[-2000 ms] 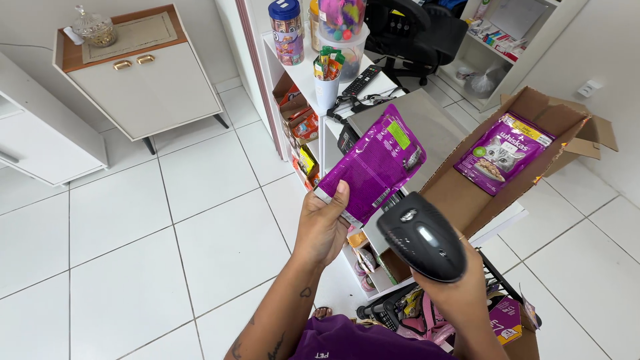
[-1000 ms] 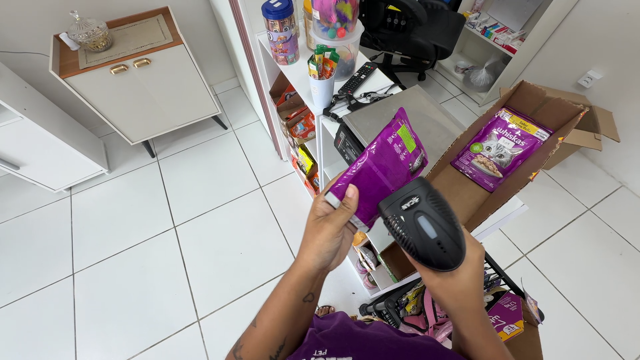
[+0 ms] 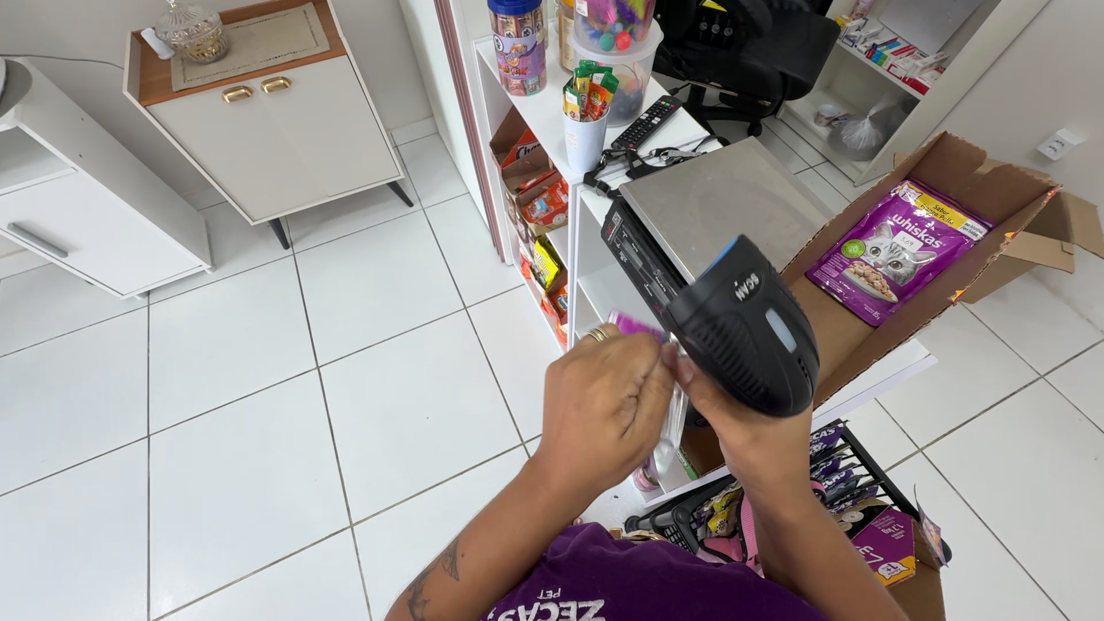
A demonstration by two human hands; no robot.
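Observation:
My right hand [image 3: 759, 435] grips a black handheld barcode scanner [image 3: 746, 332], its head up and tilted left. Against it, my left hand [image 3: 608, 401] is closed around a purple pouch [image 3: 636, 326], of which only a blurred edge shows above the fingers and a pale, shiny part below. The two hands meet at the pouch. A purple Whiskas cat food pouch [image 3: 897, 250] lies in an open cardboard box [image 3: 832, 341] to the right. Behind the scanner is a counter scale with a flat metal plate [image 3: 724, 203].
A white shelf unit [image 3: 552, 129] holds a remote control [image 3: 645, 122], a cup of sachets [image 3: 586, 138] and plastic jars. Boxes of snacks fill its side shelves. Below my right arm stands a black basket [image 3: 681, 517] with packets. A white cabinet [image 3: 276, 138] is at the upper left.
My left hand has turned over and drawn the purple pouch in against my right hand; its broad face, seen before, is now mostly hidden. The scanner remains in my right hand.

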